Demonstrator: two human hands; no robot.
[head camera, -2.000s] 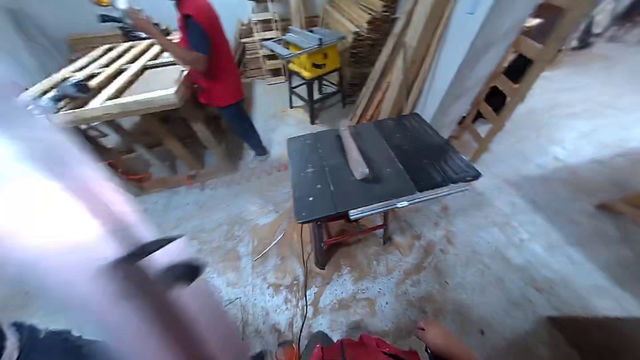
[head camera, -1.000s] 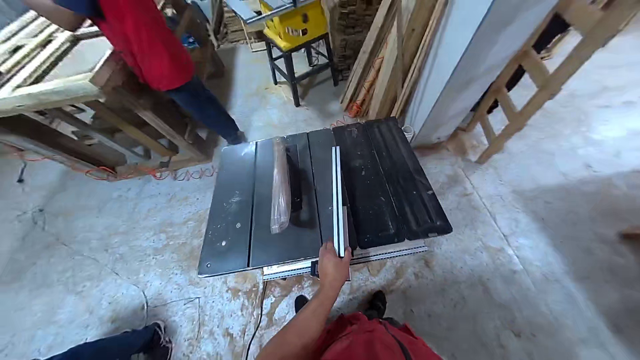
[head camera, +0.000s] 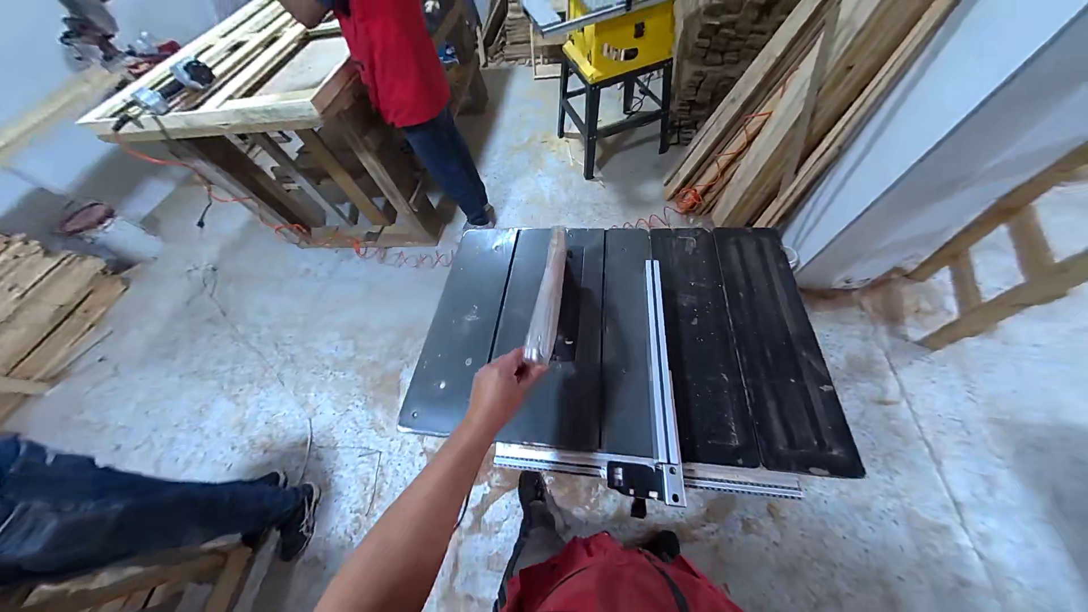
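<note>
A table saw with a black metal table (head camera: 629, 408) stands in front of me. Over its blade slot lies a long, narrow blade guard wrapped in clear plastic (head camera: 546, 302). My left hand (head camera: 503, 384) has its fingers closed on the guard's near end. To the right of the guard, an aluminium rip fence (head camera: 660, 374) runs from front to back across the tabletop, its black clamp (head camera: 633, 480) at the front rail (head camera: 739, 486). My right hand is out of view.
A person in a red vest (head camera: 395, 64) stands by a wooden workbench (head camera: 212, 121). Behind the saw is a yellow table saw (head camera: 625, 42) on a black stand. Boards (head camera: 782, 110) lean near a white pillar (head camera: 935, 136). Another person's legs (head camera: 144, 510) show at lower left.
My left hand has moved off the near end of the rip fence, leftward to the guard's near end. The fence, not on the table in the oldest frame, remains there since the middle one.
</note>
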